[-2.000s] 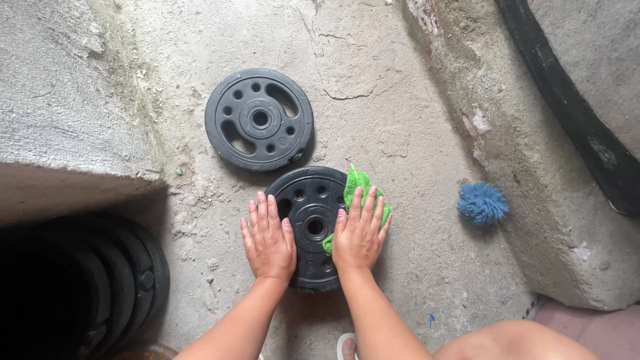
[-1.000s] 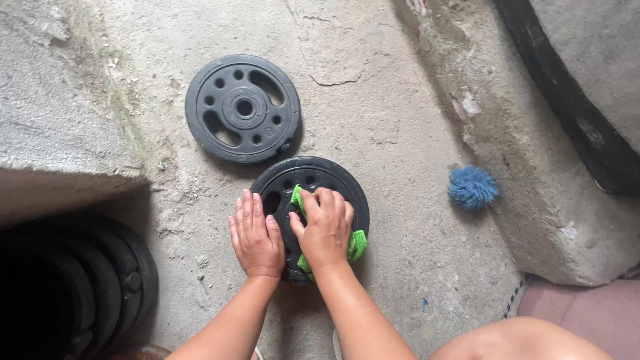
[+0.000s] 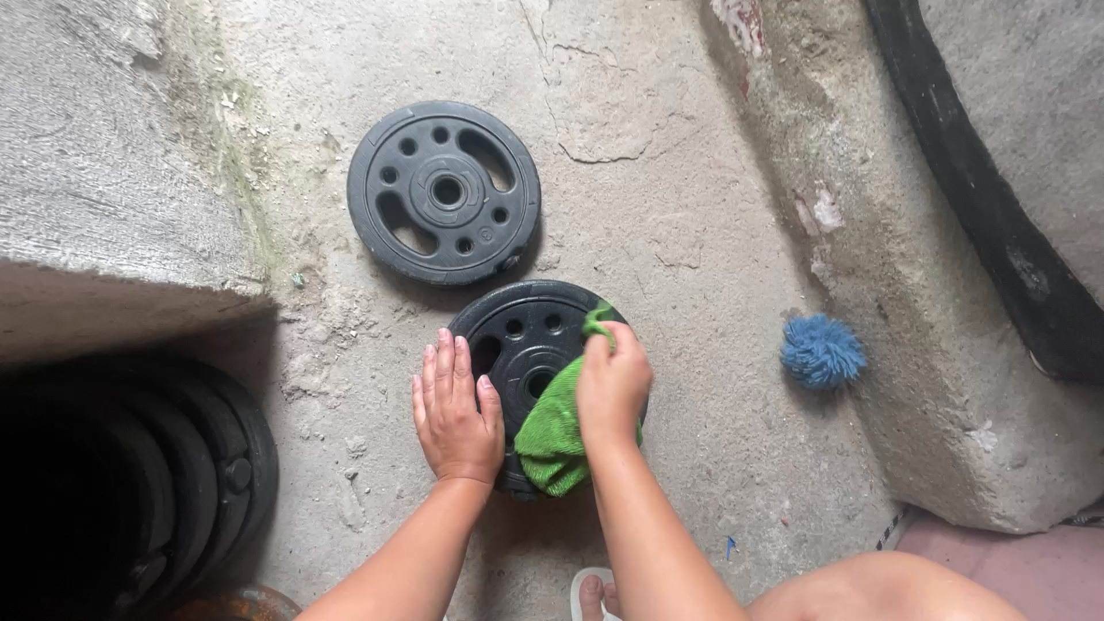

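A black weight plate (image 3: pixel 526 302) lies on the concrete floor in front of me, its centre hole partly visible. My left hand (image 3: pixel 457 414) rests flat on its left side, fingers extended and nothing gripped. Bunched in my right hand (image 3: pixel 612 379) is a green cloth (image 3: pixel 556 427), which covers the lower right part of the plate; a twisted end sticks up by my thumb and fingers. Just beyond, up and to the left, a second, greyer weight plate (image 3: pixel 444 241) lies flat with its holes and two slots showing.
Several dark plates (image 3: pixel 241 431) stand in shadow at the lower left, beside a rough concrete block (image 3: pixel 112 164). A blue pom-pom-like ball (image 3: pixel 822 351) sits at the foot of the concrete ledge (image 3: pixel 862 259) on the right. A sandalled foot (image 3: pixel 595 595) shows at the bottom.
My right hand was flat on the cloth two seconds ago; now its fingers are closed around it. The cloth is bunched over the plate's lower right. My left hand stays on the left side.
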